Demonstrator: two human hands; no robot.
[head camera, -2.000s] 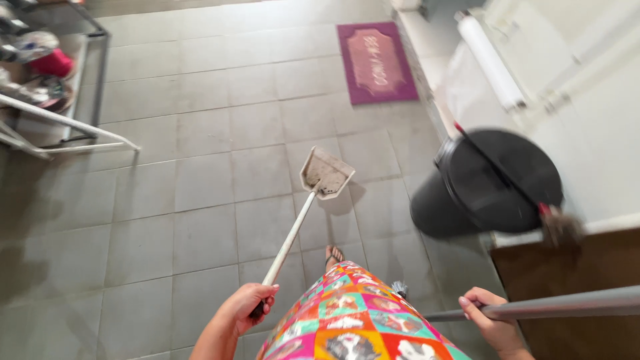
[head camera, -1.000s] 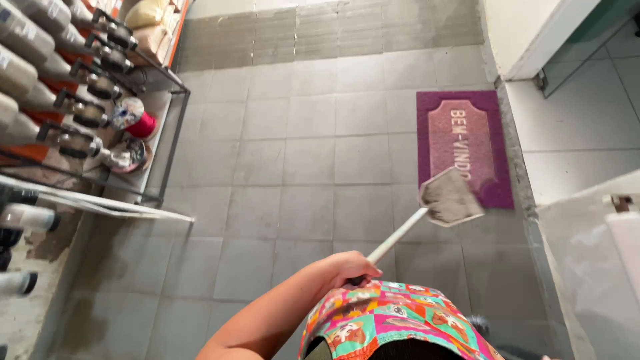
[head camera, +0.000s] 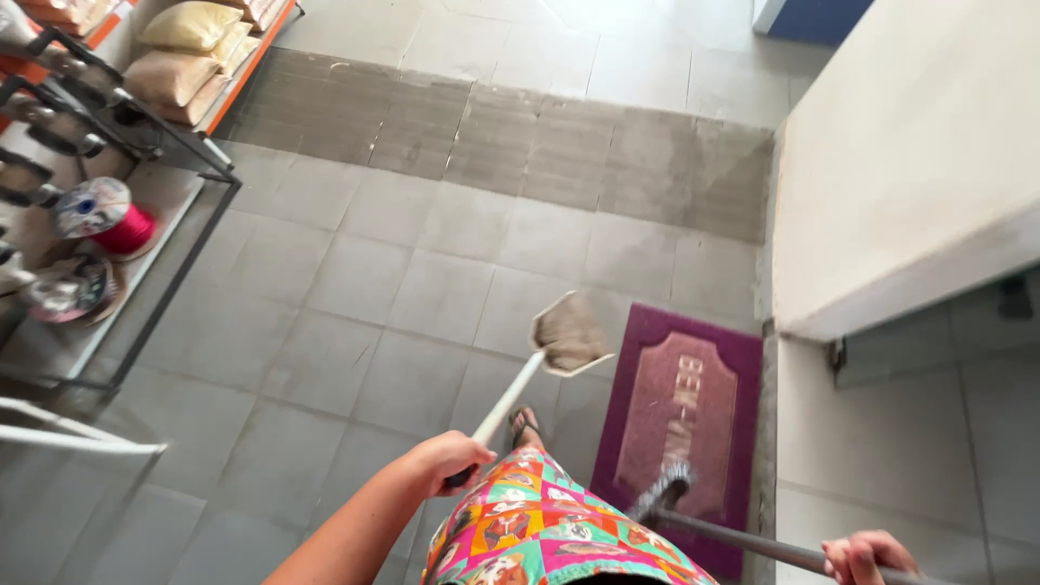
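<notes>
My left hand (head camera: 451, 463) is closed around the dark grip of a long-handled dustpan (head camera: 571, 335). Its white stick slants up to the right, and the pan is in front of my sandalled foot, left of a purple doormat (head camera: 745, 366). At the lower right my right hand (head camera: 868, 557) grips the grey handle of a broom (head camera: 747, 539). The broom's bristled head shows over the lower part of the mat, partly behind my colourful printed garment. Whether the bristles touch the mat, I cannot tell.
Metal shelving (head camera: 175, 309) on the left holds spools, one with red cord (head camera: 126, 231). Filled bags (head camera: 191, 28) lie on an orange-edged shelf beyond. A white rack foot (head camera: 122, 445) juts out at lower left. On the right, a white wall (head camera: 902, 162) stands beside a doorway sill (head camera: 869, 422).
The view has swung a lot; the black bin seen two seconds ago is out of frame. My right hand and the broom, out of view one second ago, show again. The left hand still holds the dustpan.
</notes>
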